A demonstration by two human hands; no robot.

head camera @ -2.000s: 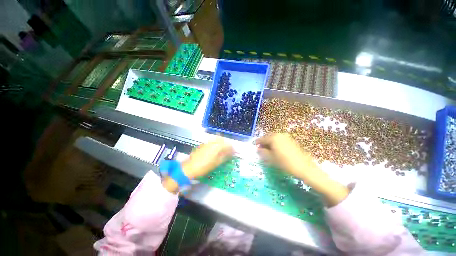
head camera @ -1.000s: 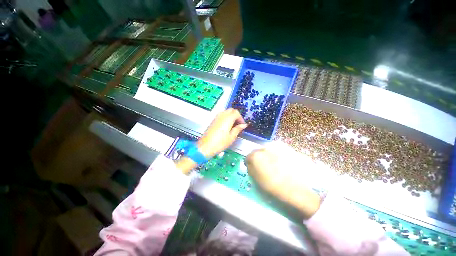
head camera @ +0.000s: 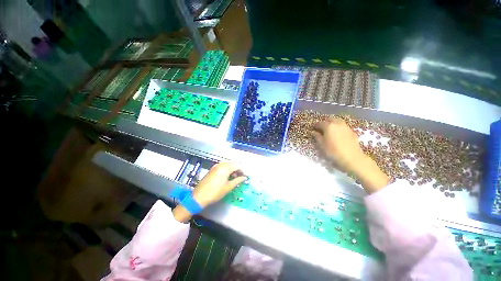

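A green PCB panel (head camera: 296,217) lies in the line rail nearest my body, with small parts on it. My left hand (head camera: 217,184), with a blue band at the wrist, is over the panel's left end. Its fingers are closed on small black components (head camera: 237,174). My right hand (head camera: 338,142) is at the left part of the heap of copper-coloured components (head camera: 428,151), fingers pointing down into it; whether it grips one is hidden. The blue bin (head camera: 266,148) with black components stands between the heap and the raised shelf.
A spare PCB panel (head camera: 189,107) lies on the shelf at upper left, with stacked panels (head camera: 210,68) behind. A component tray (head camera: 338,88) is behind the heap. Another blue bin (head camera: 491,181) is at the right edge. A further panel (head camera: 478,247) lies at lower right.
My left hand has moved from the blue bin down to the panel's left end. My right hand has moved from over the panel up and right to the heap. The camera view has shifted.
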